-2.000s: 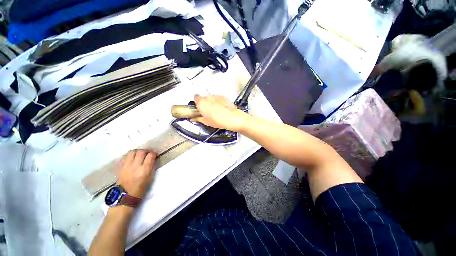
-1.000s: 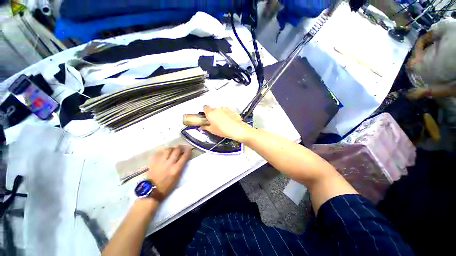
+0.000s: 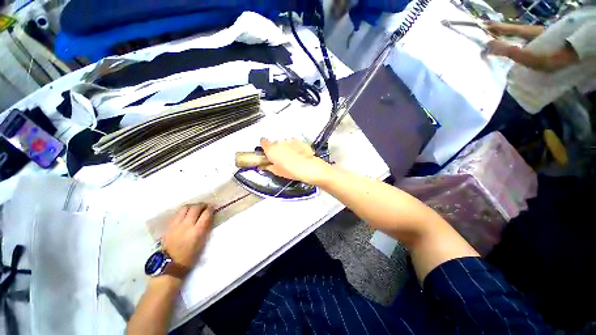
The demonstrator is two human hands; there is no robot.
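My right hand (image 3: 287, 159) is closed around the tan wooden handle of the steam iron (image 3: 278, 186). The iron's dark pointed soleplate rests on the right end of a beige-grey fabric strip (image 3: 225, 196) on the pale table, its tip towards the left. My left hand (image 3: 187, 230), with a watch on its wrist, lies palm down on the left part of the strip, fingers bent near a dark line along it. The hand hides part of the strip. I cannot tell whether it pinches the fabric.
A fanned stack of strips (image 3: 186, 127) lies behind. Black scissors (image 3: 307, 93), a dark mat (image 3: 392, 118) and a pink wrapped bundle (image 3: 470, 176) are to the right. A phone (image 3: 33, 139) and pale panels (image 3: 62, 262) are at left. A person's hands (image 3: 506, 40) show top right.
Since one second ago, my left hand has moved left along the strip, away from the iron, uncovering the dark line. The iron stays on the strip in my right hand. The view has shifted slightly.
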